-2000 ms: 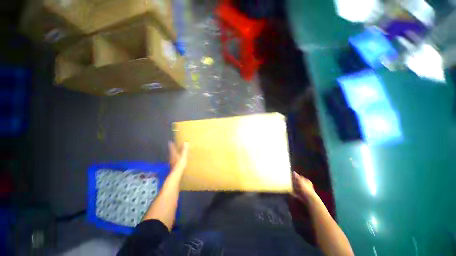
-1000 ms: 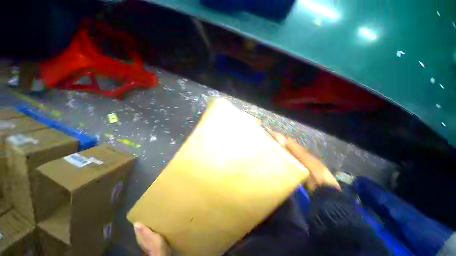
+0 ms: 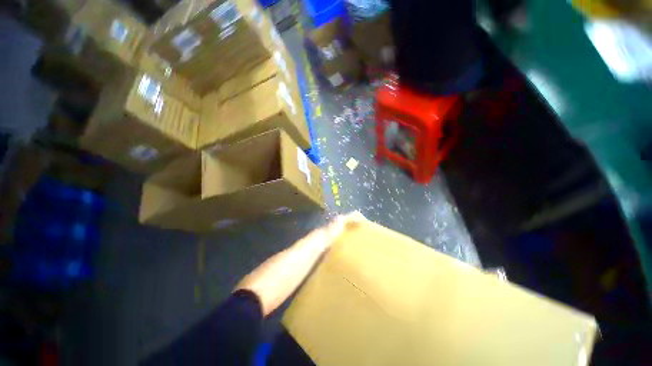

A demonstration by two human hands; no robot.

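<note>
A plain brown shipping carton (image 3: 443,300) is held up in front of me at the lower right, tilted, with its lower edge cut off by the picture's rim. My left hand (image 3: 332,232) grips its upper left corner. The forearm in a dark sleeve comes in from the bottom left. My right hand is not visible; the carton or the picture's edge hides it. The picture is somewhat blurred.
Open empty cartons (image 3: 243,168) and more stacked cartons (image 3: 161,107) stand at the upper left. A red stool (image 3: 411,129) stands beyond my carton, with a person's dark-clothed legs by it. The green bench (image 3: 593,107) is at the right. Blue crates (image 3: 53,232) are at the far left.
The view has swung back towards the stacked cartons and stool. The held carton now lies lower right, and my left hand is on its upper left corner. My right hand has gone out of sight.
</note>
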